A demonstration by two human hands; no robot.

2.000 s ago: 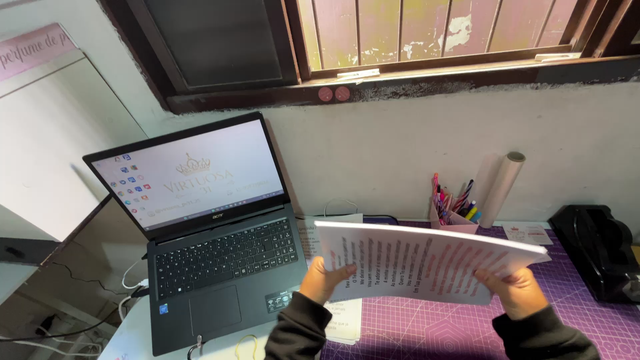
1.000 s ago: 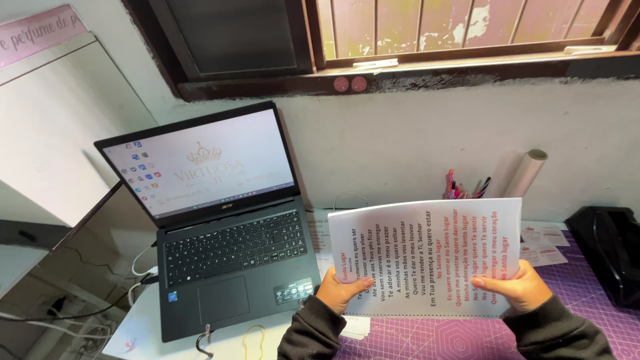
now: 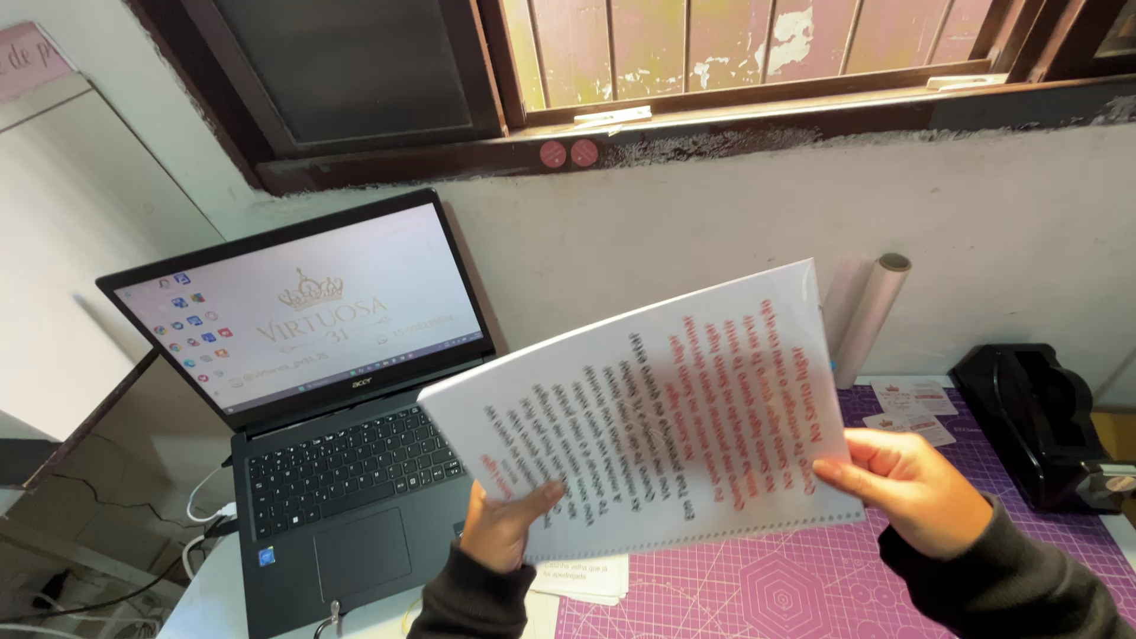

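Observation:
A stack of printed sheets (image 3: pixel 657 417) with black and red text has a row of punched holes along its lower edge. It is held tilted above the desk, its left end lower. My left hand (image 3: pixel 510 524) grips its lower left corner, thumb on top. At the lower right edge, my right hand (image 3: pixel 914 488) pinches the stack between thumb and fingers. Below lies a purple cutting mat (image 3: pixel 763 595), with smaller printed papers (image 3: pixel 586 577) beside it, partly hidden under the stack.
An open Acer laptop (image 3: pixel 355 497) stands at the left, with cables (image 3: pixel 209 510) beside it. A black tape dispenser (image 3: pixel 1021 426), small printed cards (image 3: pixel 910 413) and an upright pale roll (image 3: pixel 874 319) are at the right. A window sill (image 3: pixel 754 115) runs above the desk.
The sheet stack, seen at a low angle at first, has been turned to show its printed face and now slants up to the right. Both hands still hold it.

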